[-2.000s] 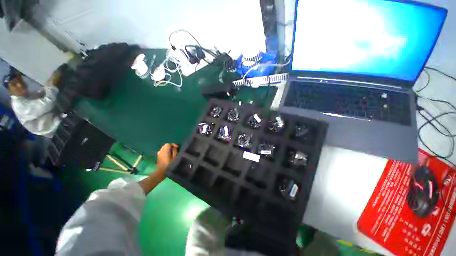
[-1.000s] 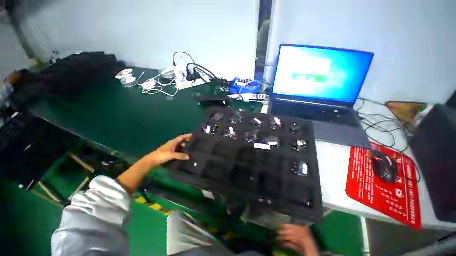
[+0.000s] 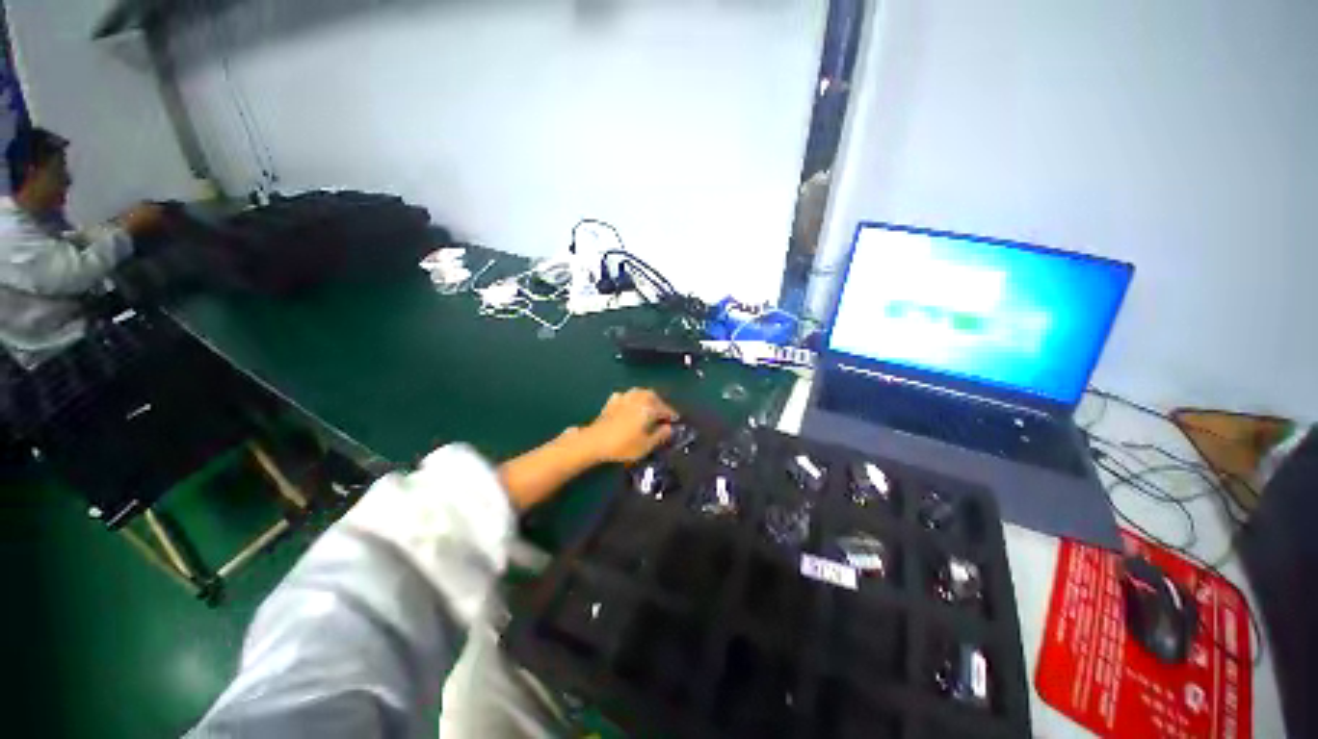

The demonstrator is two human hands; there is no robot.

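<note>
A black foam tray (image 3: 694, 578) with deep square pockets lies in front of me, its far side by the laptop. Dark shiny units in clear film (image 3: 867, 482) sit in its far rows and down its right side; several nearer pockets look empty. A white label (image 3: 828, 572) lies near the middle. My left hand (image 3: 632, 426) is at the tray's far left corner, fingertips down at the corner pocket's unit; whether they grip it or the tray edge is unclear. My right hand is not in view.
A grey laptop (image 3: 966, 368) stands behind the tray. A black mouse (image 3: 1159, 609) rests on a red mat (image 3: 1077, 650) at right. Cables and white chargers (image 3: 523, 293) lie on the green bench (image 3: 390, 361). A person (image 3: 51, 267) is at far left.
My left hand has moved from the tray's left edge to its far left corner. My right hand, seen low at the near edge a second ago, is out of view.
</note>
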